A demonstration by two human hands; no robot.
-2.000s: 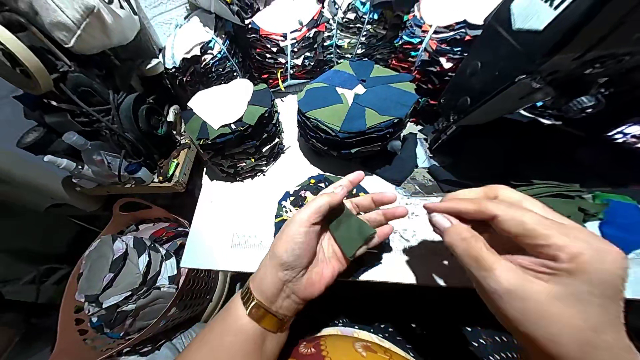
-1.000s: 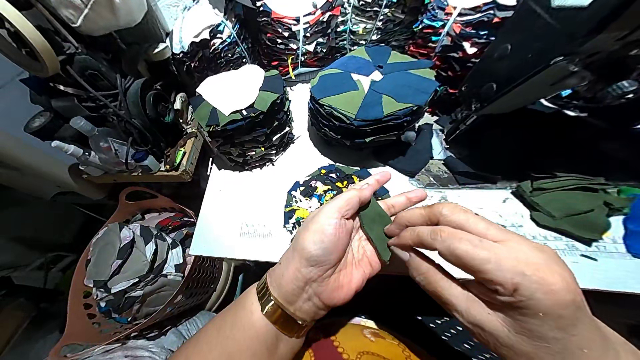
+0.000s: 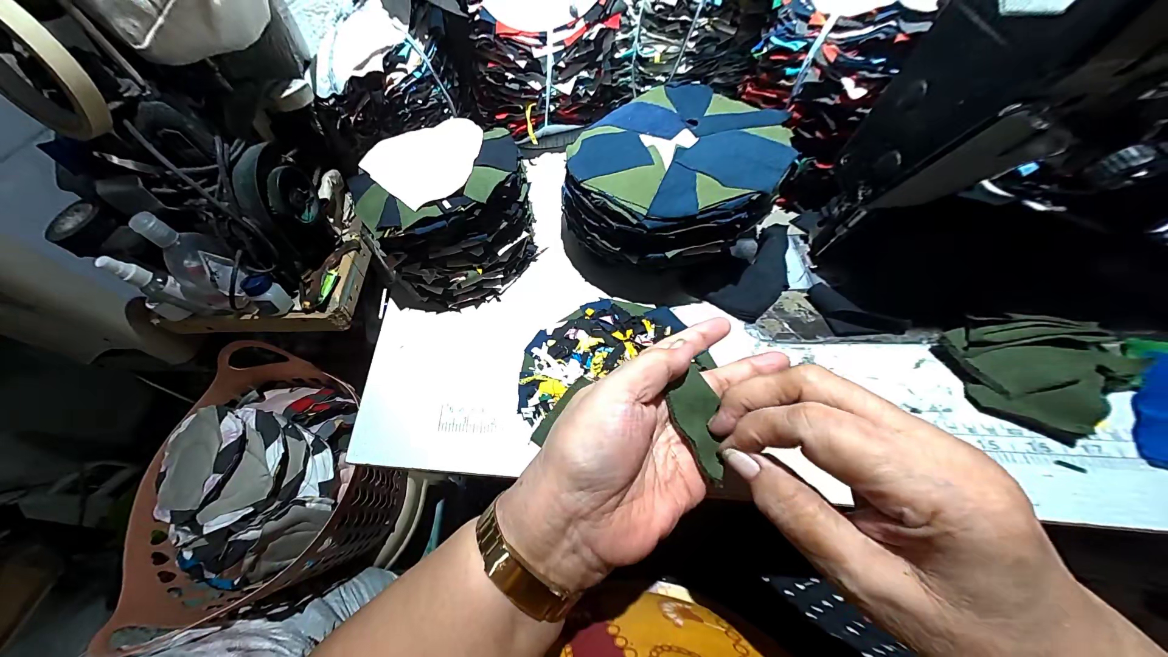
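Observation:
A dark green fabric piece lies in my left hand, palm up, held between thumb and fingers. My right hand pinches near the piece's right edge; whether the fingertips grip it is hard to tell. Behind my left hand, partly hidden, a round patchwork fabric piece with many small colored scraps lies on the white table. Beyond it stand a taller stack of round navy and green patchwork pieces and, to its left, another stack topped by a white fabric scrap.
Green fabric pieces lie on the white table at right, beside a dark sewing machine. A pink plastic basket of round patchwork pieces stands at lower left. Bottles sit in a wooden box. Tied fabric stacks line the back.
The green piece lay flat across my left fingers two seconds ago; now it stands more on edge. My right hand has moved left to it.

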